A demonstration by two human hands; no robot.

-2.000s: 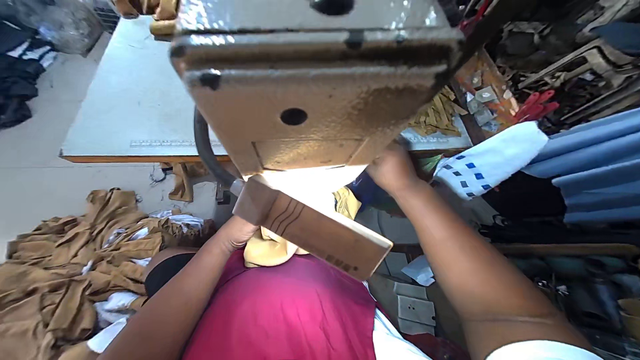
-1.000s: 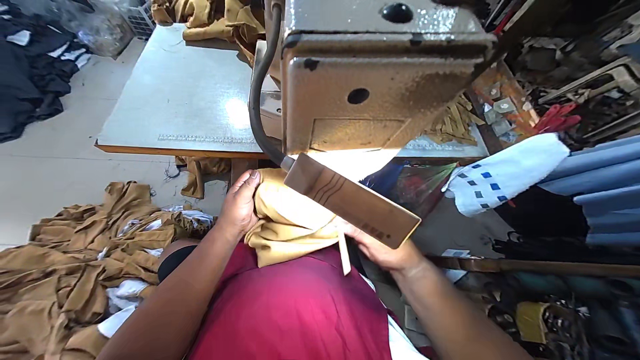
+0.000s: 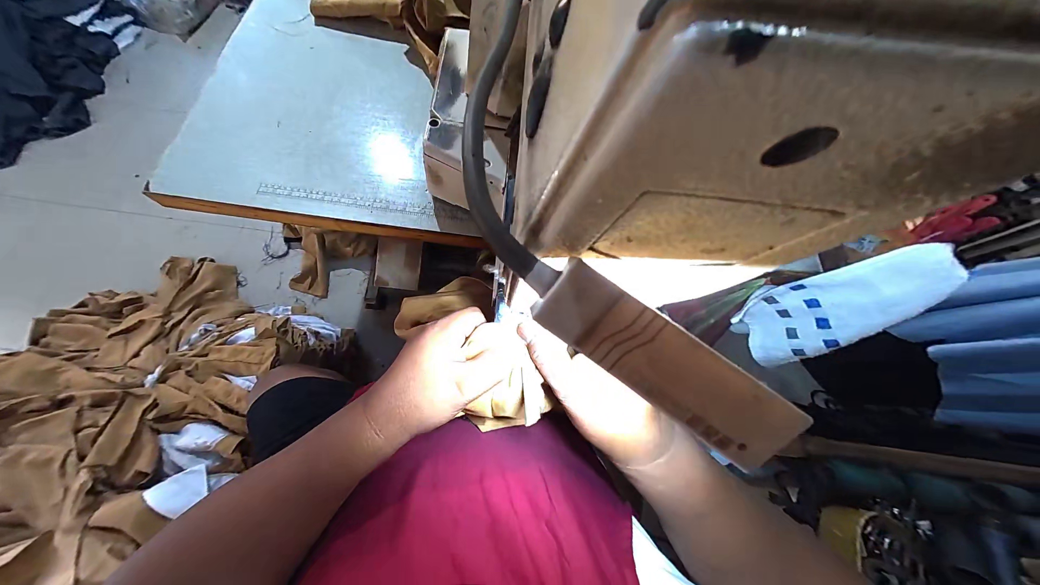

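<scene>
Bunched tan fabric (image 3: 508, 386) lies between my hands, close under the head of an industrial sewing machine (image 3: 682, 154). My left hand (image 3: 443, 370) grips its left side with curled fingers. On the other side my right hand (image 3: 597, 390) presses the cloth with its fingertips; a rectangular lamp or control box (image 3: 666, 366) on a grey cable (image 3: 479, 146) covers part of that hand. Bright light washes out the cloth near the needle area, so the needle and presser foot cannot be made out.
The machine's white table (image 3: 325, 122) bears a printed ruler along its wooden edge. Tan garment pieces (image 3: 106, 390) are heaped on the floor at left, dark cloth (image 3: 49, 81) beyond. A white cloth with blue squares (image 3: 853, 305) and blue fabric (image 3: 991, 349) hang at right.
Both hands have brought the tan fabric close against the machine; one second ago they held it nearer the body, spread between them. The view has moved closer to the machine.
</scene>
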